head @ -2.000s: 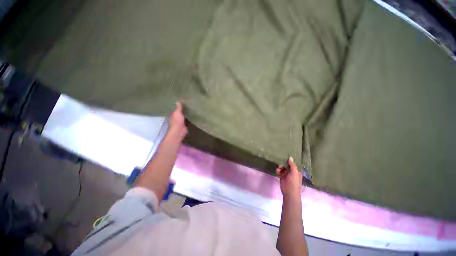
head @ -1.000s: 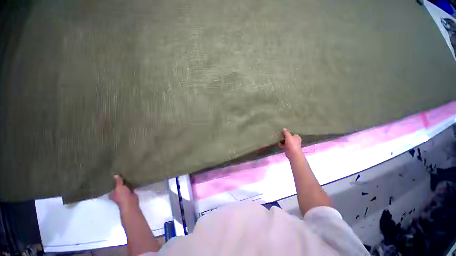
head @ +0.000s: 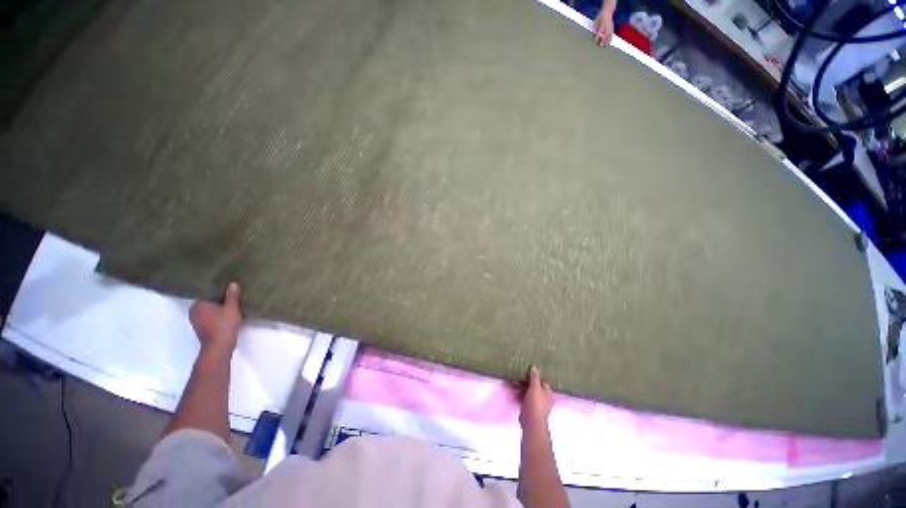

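Note:
The olive-green fabric ply [head: 427, 198] lies spread over most of the table, nearly flat with faint ripples. My left hand [head: 219, 316] grips its near edge at the left, above the white table surface. My right hand [head: 536, 395] grips the same edge further right, above the pink underlay paper [head: 447, 392]. Both thumbs are on top of the cloth; the fingers under it are partly hidden. A metal rail [head: 316, 392] comes out from under the fabric edge between my hands, with a blue part [head: 262, 434] beside its near end.
Another person's hand [head: 604, 27] is at the far fabric edge. Small dark blocks sit at the fabric's right end, one at the far corner [head: 860, 240]. Beyond the table are a red item [head: 633, 40], white rolls and looping black cables [head: 807, 104]. Floor shows at lower left.
The fabric's raised near edge by my right hand is lower and straighter. The view has turned, so the fabric's right end, the far edge and another person's hand now show. Both hands still grip the edge.

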